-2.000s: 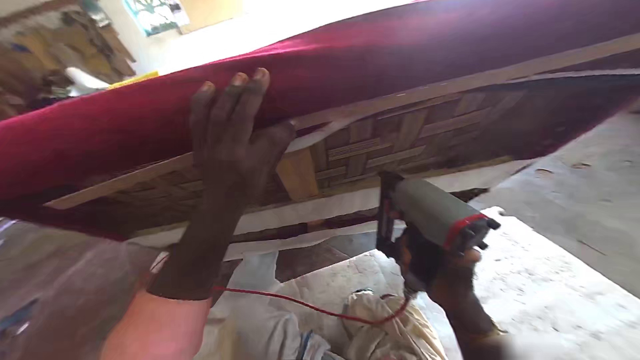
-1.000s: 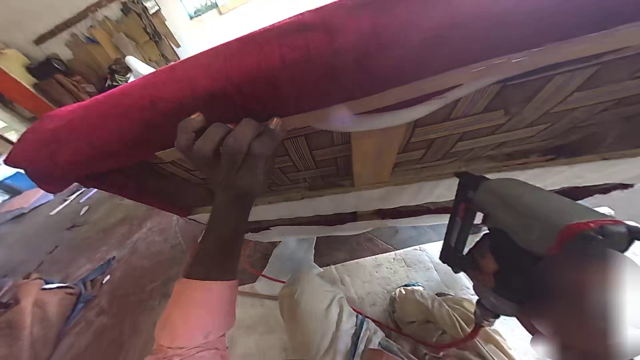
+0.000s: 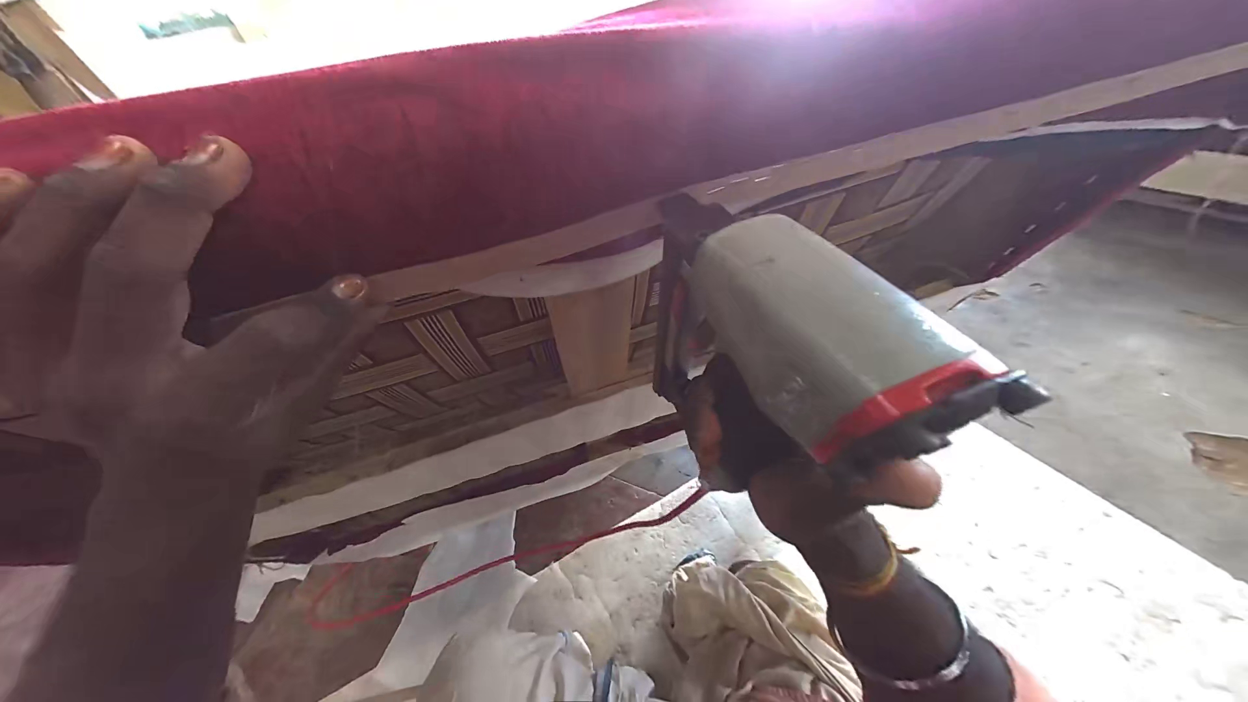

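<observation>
My right hand grips a pneumatic stapler with a grey body and a red band. Its nose meets the wooden rail of an upholstered furniture frame, at the edge of the dark red fabric. Staples show in the rail just right of the nose. My left hand lies spread on the fabric at the left, its thumb at the rail and no tool in it. Below the rail, woven strips and a wooden crosspiece show inside the frame. A white strip hangs under the rail.
A red air hose runs from the stapler down to the left. White torn edging lines the frame's lower side. My clothed legs are below, beside a pale slab. Concrete floor extends at the right.
The stapler has come from away on the right to the rail. My left hand, curled over the fabric edge a second ago, is now spread flatter. The view has shifted.
</observation>
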